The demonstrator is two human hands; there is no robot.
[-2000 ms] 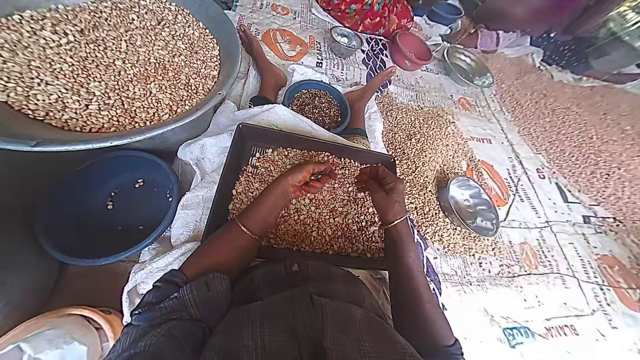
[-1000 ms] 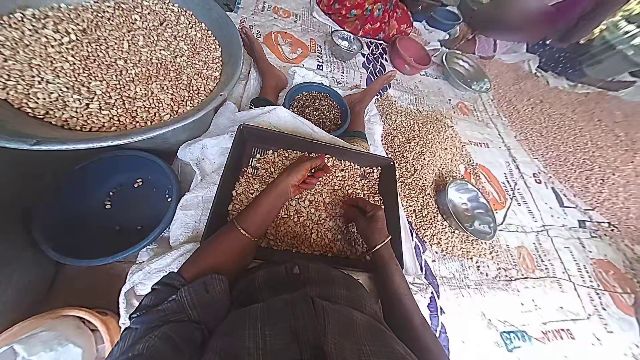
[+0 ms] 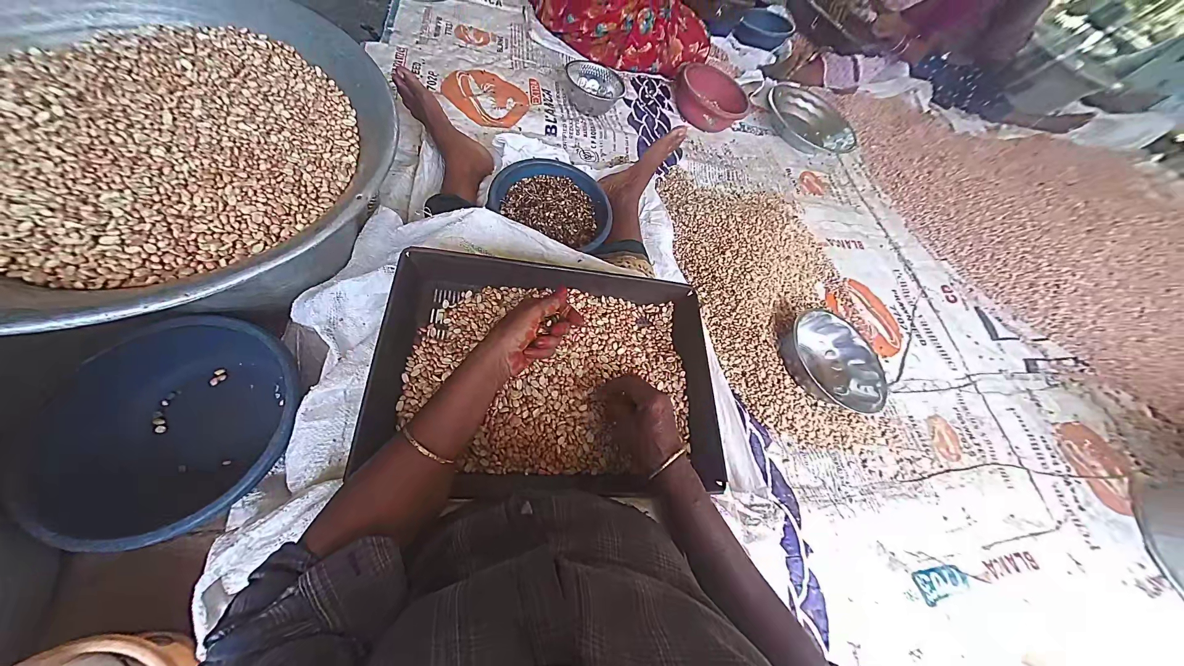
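Note:
A black plastic tray (image 3: pixel 708 398) lies across my lap, spread with pale brown nuts or beans (image 3: pixel 546 435). Over its middle, my left hand (image 3: pixel 536 335) is palm-up with curled fingers; whether something small lies in them is unclear. Lower and to the right, my right hand (image 3: pixel 640 416) reaches down to the nuts, knuckles up, its fingertips hidden. Beyond the tray, between my feet, sits a small blue bowl (image 3: pixel 498 190) of darker bits.
At the left stand a large metal basin (image 3: pixel 375 157) heaped with nuts and a blue plastic basin (image 3: pixel 277 435) with a few pieces. A steel bowl (image 3: pixel 840 361) rests by a loose pile (image 3: pixel 740 268) on printed sacking. Other people sit farther back, near a red bowl (image 3: pixel 710 97).
My right hand has moved down and left from the tray's upper right, away from my left hand, to the nuts. My left hand has stayed in nearly the same place.

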